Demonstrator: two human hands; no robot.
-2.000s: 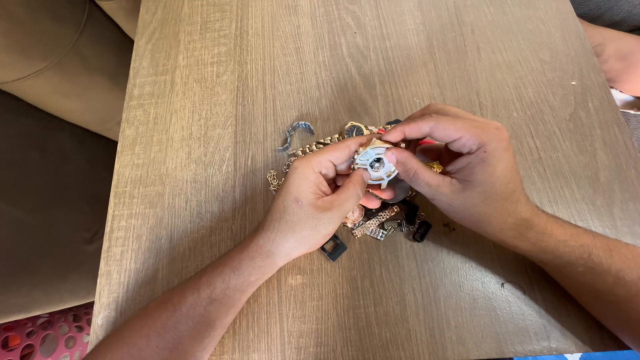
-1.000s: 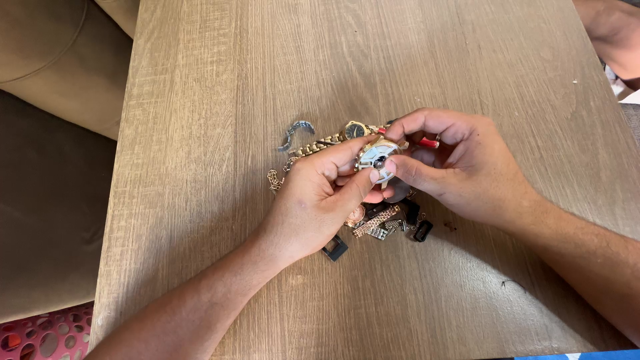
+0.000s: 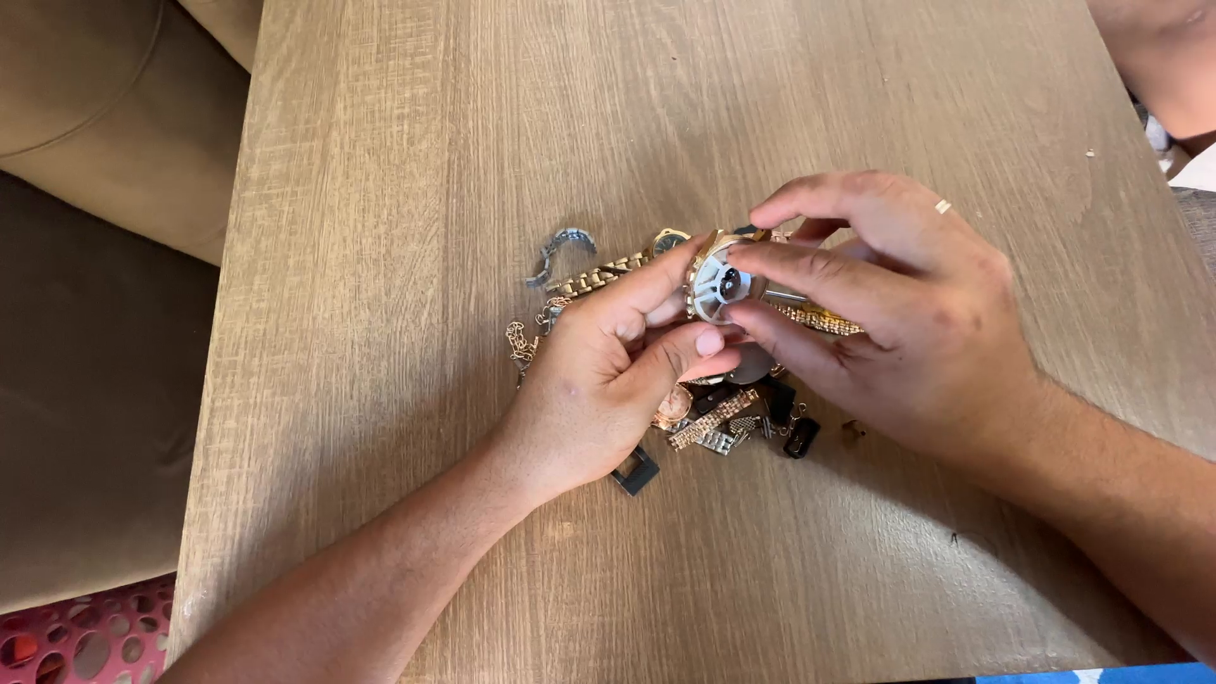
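Between the thumb and fingers of my left hand (image 3: 608, 370) is a gold-coloured watch case (image 3: 699, 285) with a white plastic ring (image 3: 714, 275) inside and a dark round centre. The thumb and index finger of my right hand (image 3: 902, 304) touch the white ring at its right side; whether they grip it is unclear. A metal rod, perhaps a tool, shows partly behind my right fingers. Under both hands lies a heap of watch parts: a gold link bracelet (image 3: 608, 274), a small gold watch (image 3: 671, 240), a rose-gold watch (image 3: 673, 407) and a rose-gold mesh strap (image 3: 712, 418).
A silver bracelet piece (image 3: 560, 249) lies at the heap's upper left on the wooden table (image 3: 427, 142). Nearer me are a black square frame (image 3: 635, 472) and a small black part (image 3: 802, 437). A brown couch (image 3: 104, 104) stands left. Another person's bare skin (image 3: 1159, 57) shows at upper right.
My right hand has lifted and its fingers have spread over the watch case. The case is tilted differently in my left hand, which has stayed in about the same place.
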